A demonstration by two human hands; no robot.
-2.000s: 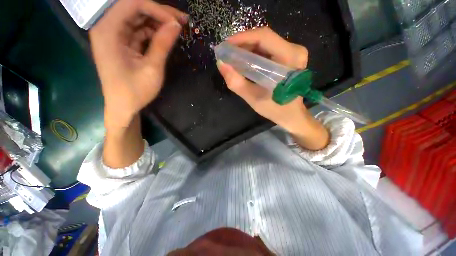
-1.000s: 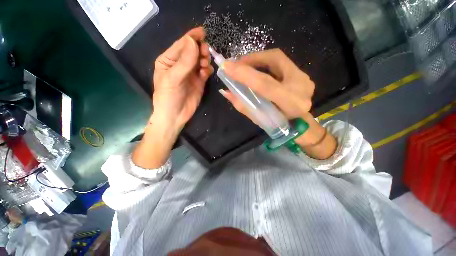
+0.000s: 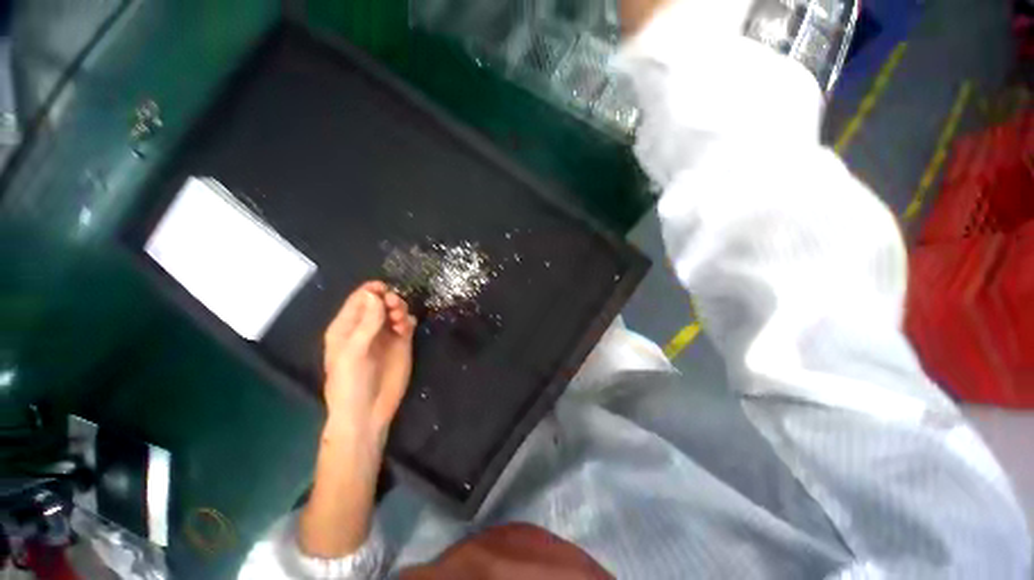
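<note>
The large black tray lies in the middle of the view on the green bench. A silvery heap of tiny metal parts lies on it. My left hand is over the tray just below the heap, fingers curled with the fingertips together; whether a tiny part is between them cannot be told. My right arm reaches up to the top edge; only a blurred bit of my right hand shows there, cut off by the edge. The syringe does not show.
A white block lies on the tray's left part. Clear blister trays are behind the tray, with another at the top right. A yellow loop and a dark screen are at the lower left. Red bins stand at the right.
The view has shifted, with the tray lower and more of it in sight. My right hand has moved away from my left hand to the top edge. The syringe has gone out of view.
</note>
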